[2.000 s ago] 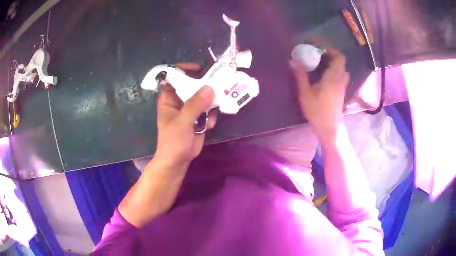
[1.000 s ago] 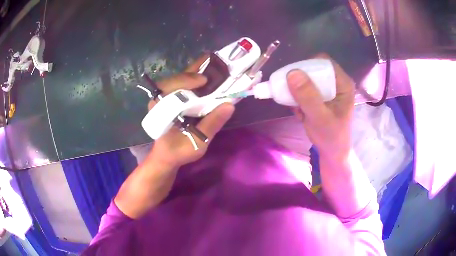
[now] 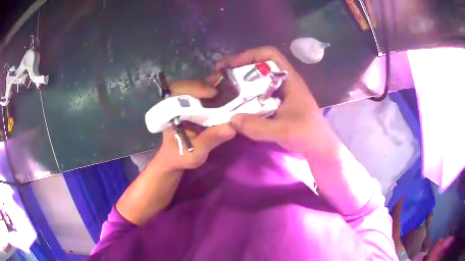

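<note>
A white toy scooter (image 3: 209,113) is held over the near part of the dark green bench, its curved front to the left and its red tail light (image 3: 263,68) to the upper right. The dark handlebar (image 3: 182,136) crosses the front end. My left hand (image 3: 188,145) grips the front and middle of the body from below. My right hand (image 3: 285,114) is closed around the rear end, with fingers over and under it; its fingertips are partly hidden. The white glue bottle (image 3: 307,50) lies on the bench beyond my right hand.
Another white scooter (image 3: 26,74) stands on the bench at the far left. Orange sticks (image 3: 358,14) and a black cable (image 3: 386,71) are at the right edge. White plastic bags (image 3: 375,137) in a blue bin lie below the bench. A person's hand (image 3: 442,251) shows at the lower right corner.
My right hand has put the glue bottle down on the bench and taken hold of the scooter's rear end. My left hand still holds the front. A hand has appeared at the lower right.
</note>
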